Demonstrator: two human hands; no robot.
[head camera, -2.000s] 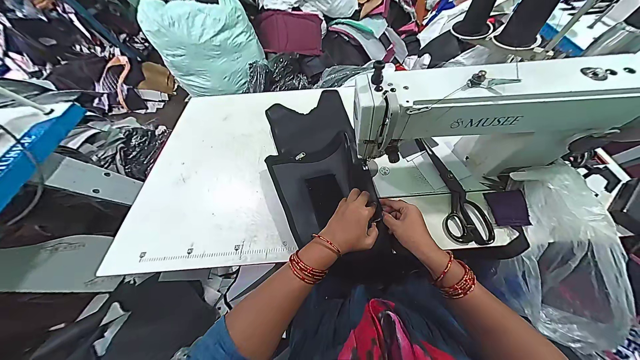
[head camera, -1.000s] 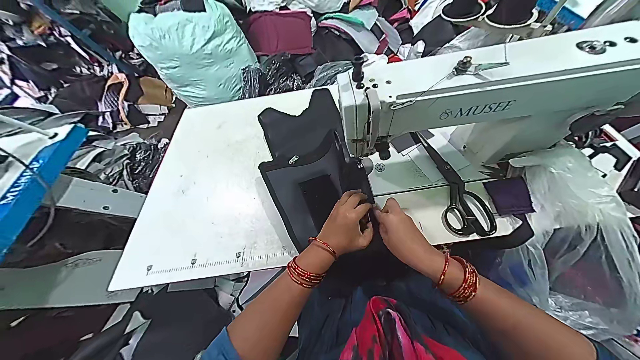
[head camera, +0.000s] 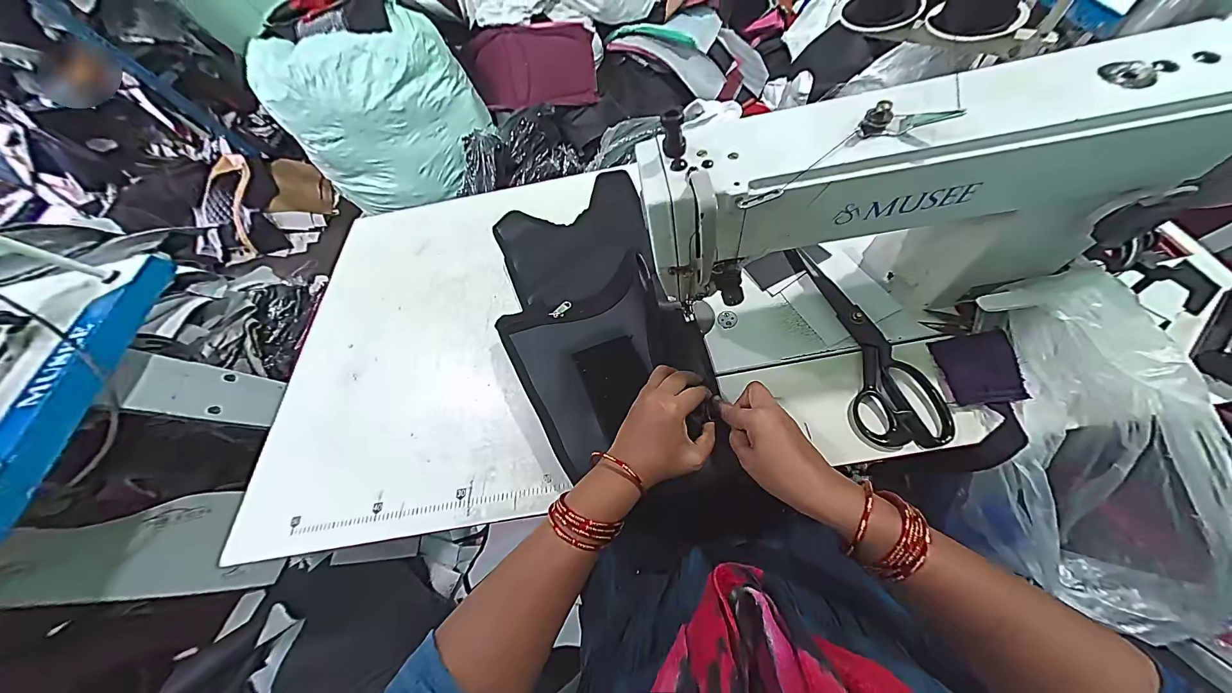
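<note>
A dark fabric piece with a zipper pull (head camera: 577, 356) lies on the white table of the sewing machine (head camera: 866, 183), its right edge beneath the needle area. My left hand (head camera: 669, 423) pinches that edge between thumb and fingers, just in front of the presser foot (head camera: 689, 310). Close beside it, almost touching, my right hand (head camera: 770, 438) grips the same edge with its fingertips. The fabric continues down towards my lap, where it merges with dark clothing. The exact fold between the fingertips is partly hidden.
Large black-handled scissors (head camera: 871, 356) lie right of my right hand, beside a dark purple cloth square (head camera: 980, 368). A clear plastic bag (head camera: 1126, 433) hangs at the right table edge. Behind the table are a pale green sack (head camera: 371, 106) and heaped fabric. A ruler scale (head camera: 423, 505) marks the front edge.
Both hands stay at the fabric's right edge, with small shifts of the fingers. The fabric remains in nearly the same place under the machine head.
</note>
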